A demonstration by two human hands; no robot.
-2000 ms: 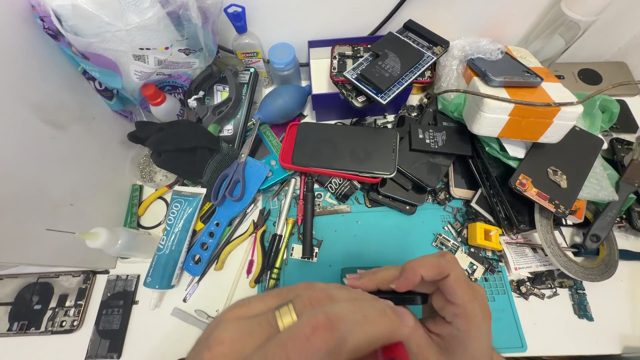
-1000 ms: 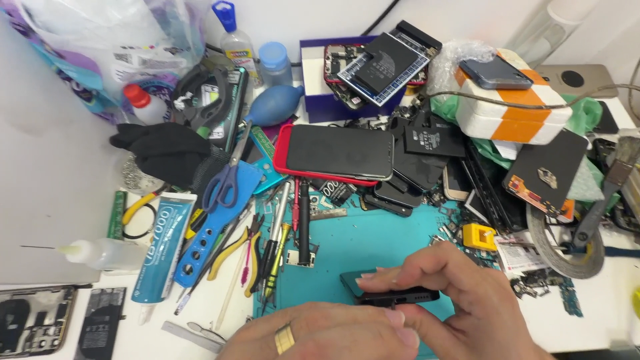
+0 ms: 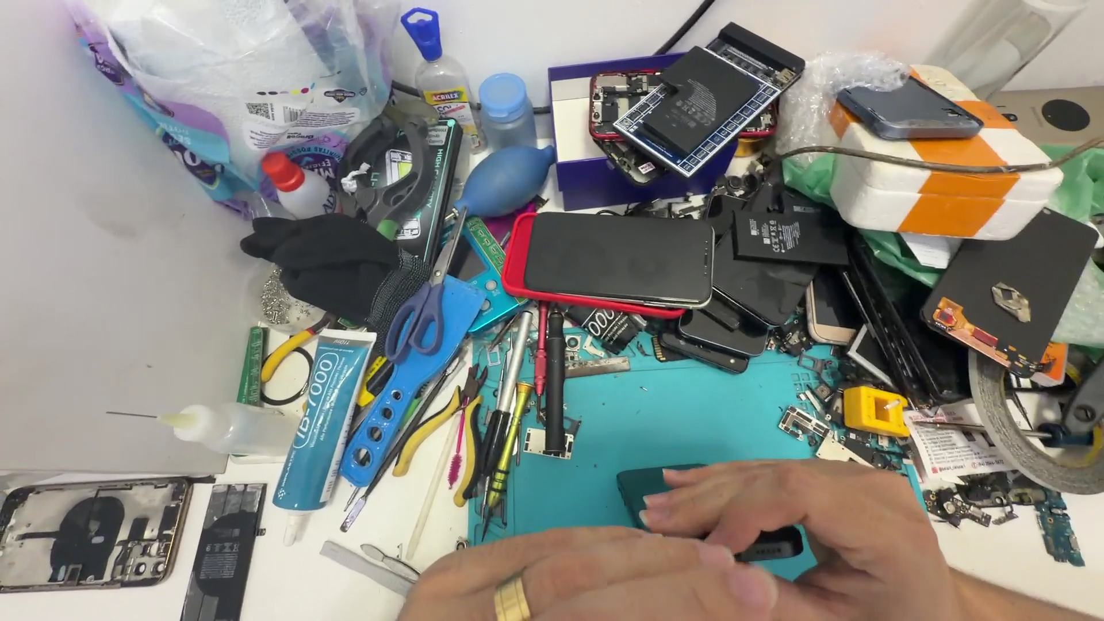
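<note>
A dark phone (image 3: 638, 490) lies on the teal work mat (image 3: 681, 405) at the lower centre, mostly hidden under my hands. My right hand (image 3: 828, 517) rests over it from the right, fingertips on its upper face and the thumb near its lower edge. My left hand (image 3: 595, 573), with a gold ring, is in front of the phone at the bottom edge; its fingers overlap the right hand's thumb area, and whether it holds anything is hidden. Beyond them lies a black-screened phone (image 3: 617, 259) on a red case (image 3: 517, 259).
Left of the mat are yellow-handled pliers (image 3: 427, 431), scissors (image 3: 423, 319), a glue tube (image 3: 323, 423), a needle bottle (image 3: 233, 429) and screwdrivers (image 3: 509, 440). On the right are a yellow magnetizer block (image 3: 873, 410), loose phone parts, a tape roll (image 3: 1018, 457) and a foam box (image 3: 940, 190).
A red item beneath my left hand, visible two seconds ago, is out of sight. My hands have shifted over the phone, covering more of it than one second ago.
</note>
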